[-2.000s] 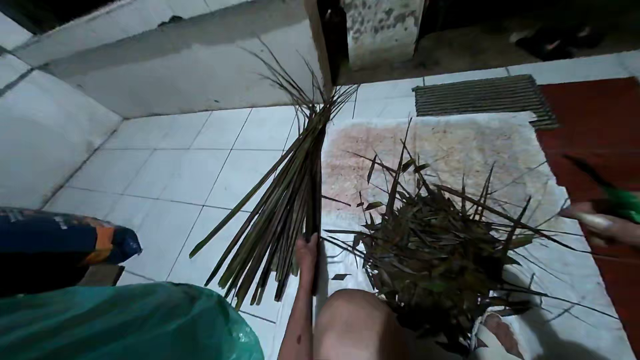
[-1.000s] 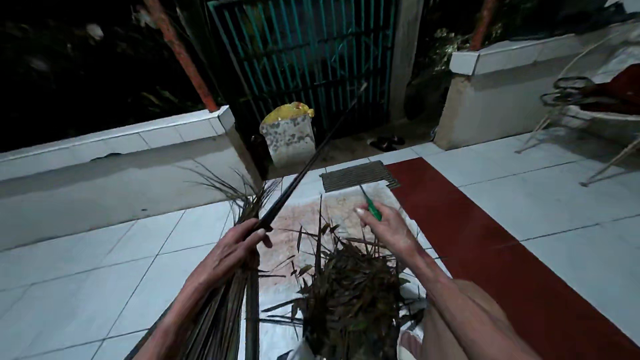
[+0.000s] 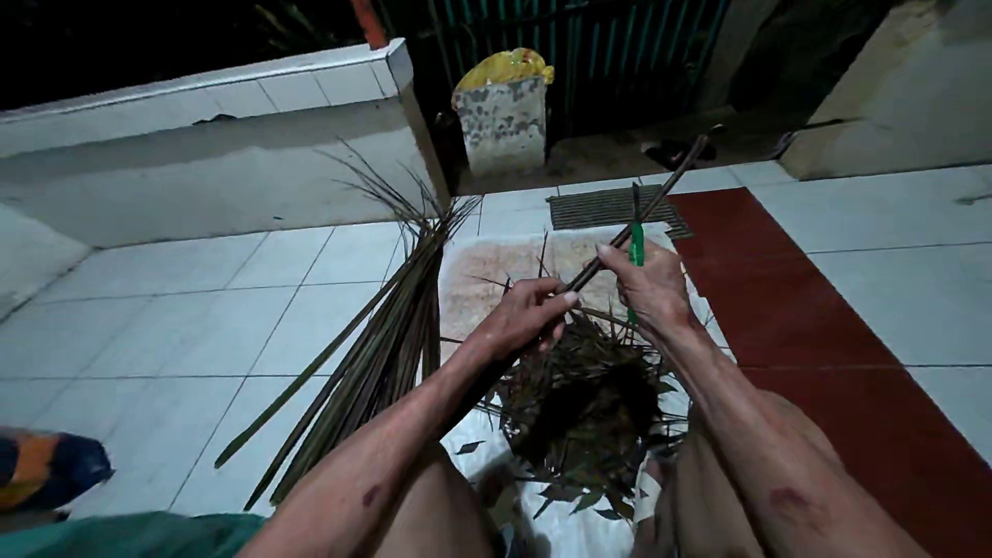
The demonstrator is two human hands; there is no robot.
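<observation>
A long dark palm frond piece (image 3: pixel 676 180) runs diagonally up and to the right between both hands. My left hand (image 3: pixel 531 314) is closed around its lower part. My right hand (image 3: pixel 655 283) holds a green-handled knife (image 3: pixel 636 244), blade upward, with the thumb against the frond. Below the hands lies a heap of dark leaf scraps (image 3: pixel 589 411) on a stained white cloth (image 3: pixel 480 271). A bundle of long palm leaves (image 3: pixel 372 349) rests left of the cloth, its thin tips pointing away from me.
A ridged mat (image 3: pixel 601 208) lies beyond the cloth, and a red floor strip (image 3: pixel 806 310) runs along the right. A low wall (image 3: pixel 232 170) stands at the back left, near a concrete block (image 3: pixel 504 128) with a yellow cover. A blue and orange bag (image 3: pixel 54 469) sits at the left edge.
My left hand was at the leaf bundle two seconds ago; it now holds a frond piece over the heap. My right hand with the knife has come in beside the frond. The view has shifted strongly.
</observation>
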